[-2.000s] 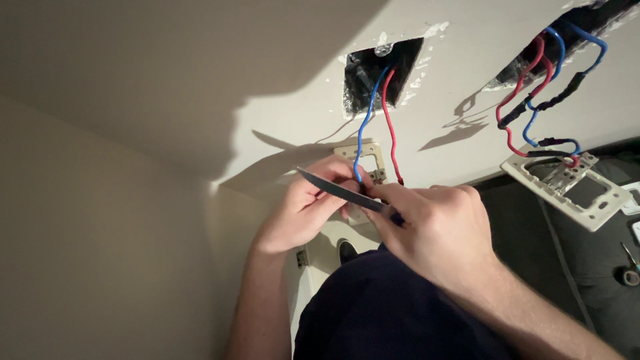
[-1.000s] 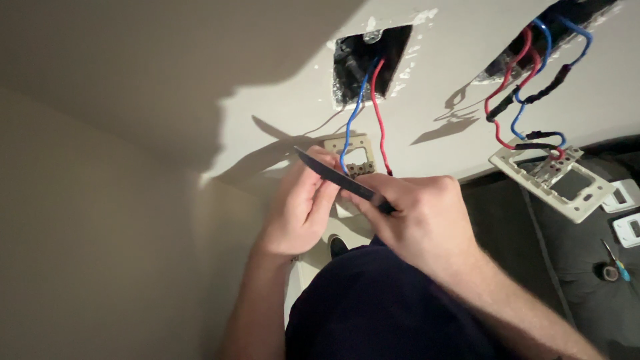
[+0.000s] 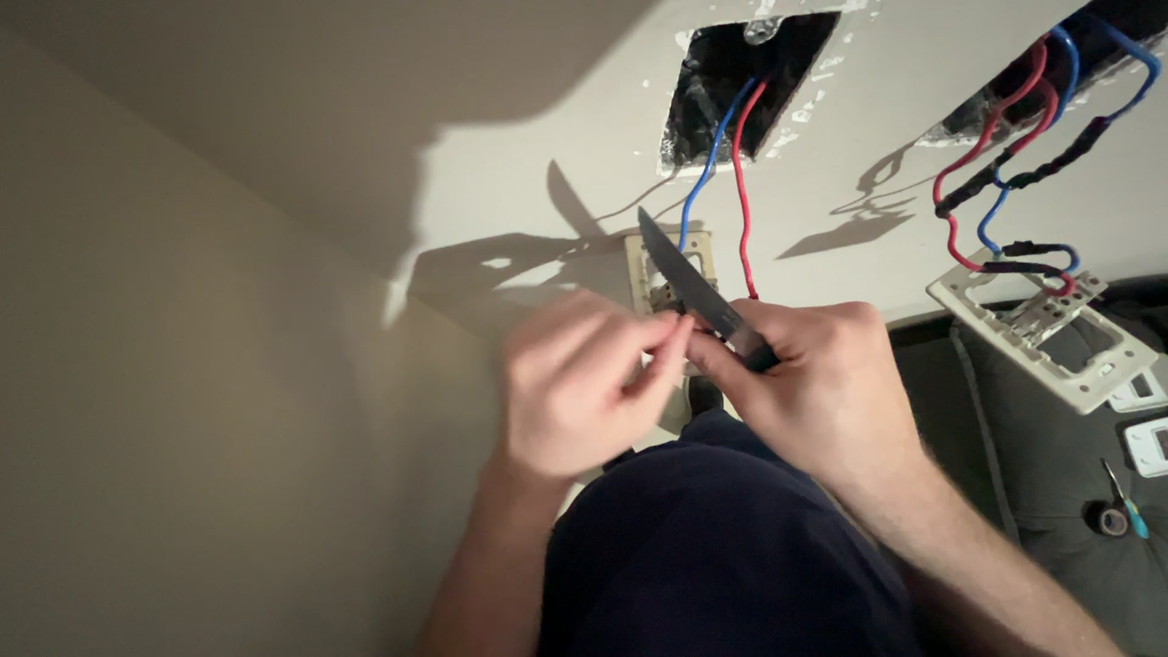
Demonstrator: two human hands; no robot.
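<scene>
A knife [image 3: 693, 283] with a dark blade is in my right hand [image 3: 812, 383], its tip pointing up and left. My left hand [image 3: 589, 383] has thumb and forefinger pinched together beside the blade, touching or close to my right fingertips; what lies between them is hidden. Behind the blade is a beige switch mounting frame [image 3: 643, 265]. A blue wire [image 3: 701, 182] and a red wire [image 3: 744, 192] hang from a square wall box opening [image 3: 703, 91]. The blue one passes behind the knife, and the red one's lower end is near my right hand.
At right, a second beige mounting frame [image 3: 1086, 374] hangs on red and blue wires [image 3: 949, 173] partly wrapped in black tape, from another wall opening [image 3: 976, 114]. A dark grey cushioned seat [image 3: 1049, 456] holds white cover plates [image 3: 1152, 445], a tape roll [image 3: 1111, 521] and a small screwdriver [image 3: 1136, 520].
My left hand has turned, its fingers now pinched at the near side of the blade rather than behind it. The knife stays in my right hand.
</scene>
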